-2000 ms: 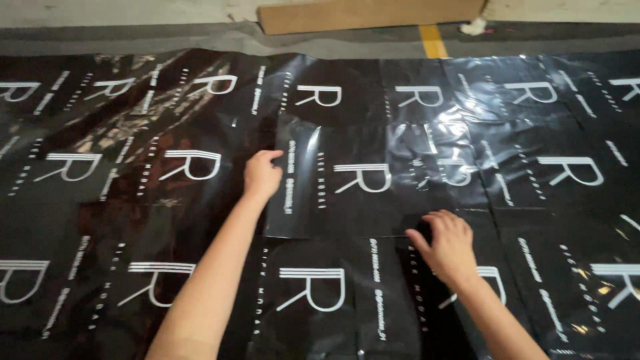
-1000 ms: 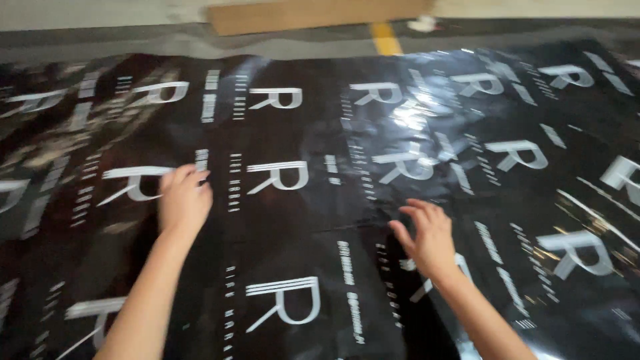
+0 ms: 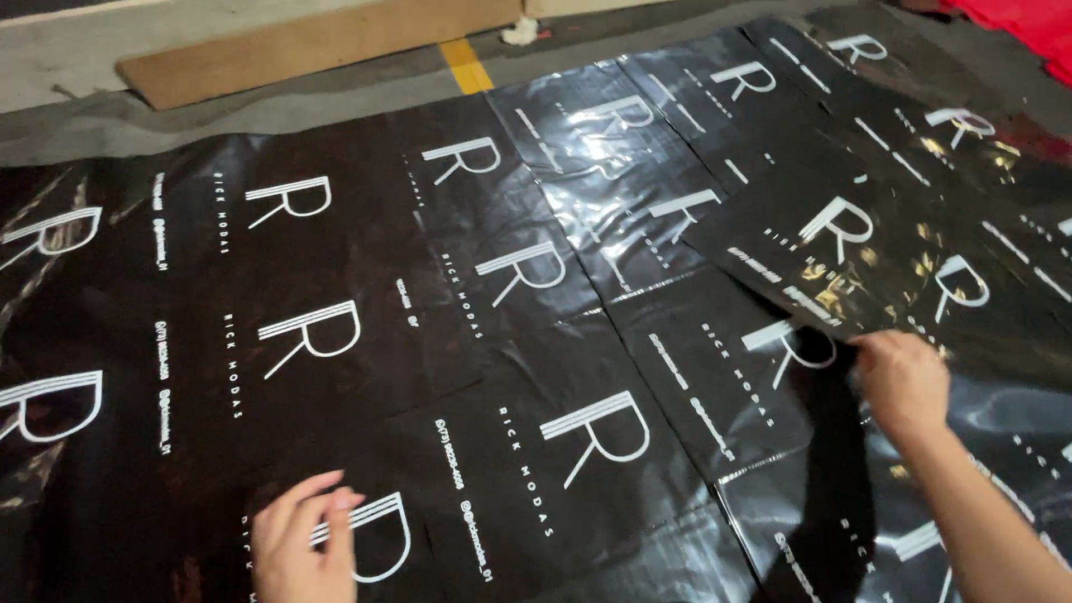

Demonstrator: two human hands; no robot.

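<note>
Black plastic bags (image 3: pixel 377 268) printed with a large white R and other writing lie flat, side by side and partly overlapping, over most of the view. My right hand (image 3: pixel 904 385), at the right, pinches the near edge of one black plastic bag (image 3: pixel 888 260), which is lifted a little and throws a dark shadow on the bags below. My left hand (image 3: pixel 306 540) is low at the left of centre, over a printed R, with its fingers loosely curved and nothing seen in them.
Behind the bags runs a grey floor (image 3: pixel 335 126) with a yellow stripe (image 3: pixel 466 67). A brown cardboard strip (image 3: pixel 318 50) lies by the pale wall, with a small white scrap (image 3: pixel 519 32) at its right end. Red material (image 3: pixel 1022 33) shows at the far right corner.
The view has swung round to the right. My right hand, earlier resting over the bags with nothing seen in it, now has hold of a bag's edge.
</note>
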